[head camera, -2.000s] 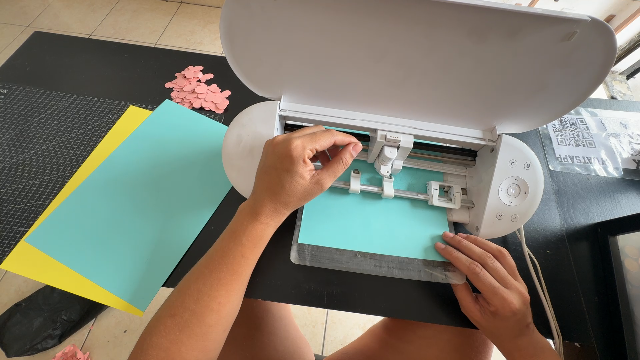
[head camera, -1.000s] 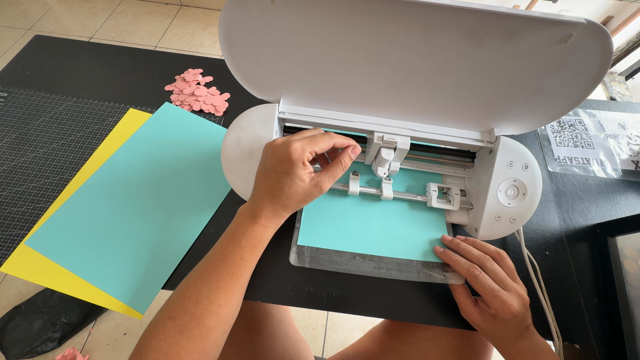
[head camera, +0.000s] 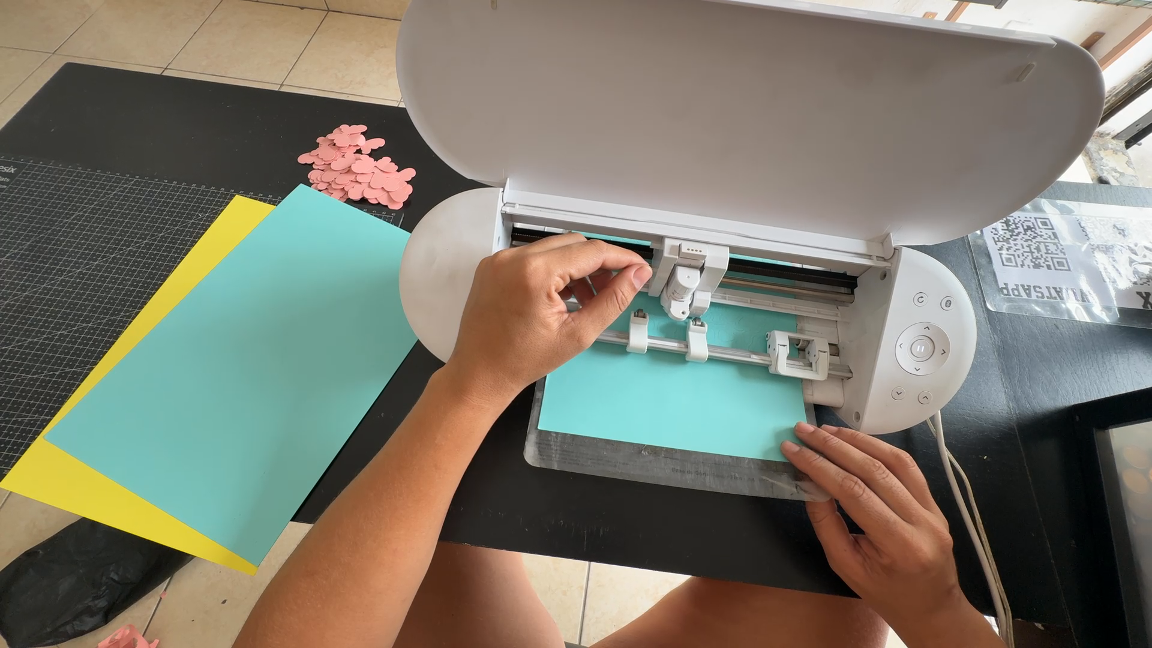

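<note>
A white electronic cutting machine (head camera: 909,315) stands with its lid raised. A turquoise sheet (head camera: 666,409) on a translucent cutting mat (head camera: 630,459) lies partly inside it, under the roller bar. My left hand (head camera: 549,301) is over the machine's left part, thumb and index fingertips together beside the tool carriage (head camera: 688,274); whether anything small is between them cannot be told. My right hand (head camera: 873,513) rests its fingertips on the sheet's and mat's front right corner, the thumb at the mat's edge.
On the left, a turquoise sheet (head camera: 243,360) overlaps a yellow one (head camera: 81,477) across a gridded mat (head camera: 81,270). Pink paper cutouts (head camera: 360,171) are piled behind. At right are a plastic-covered printed sheet (head camera: 1035,261), white cables (head camera: 972,522) and a dark-framed box (head camera: 1116,477).
</note>
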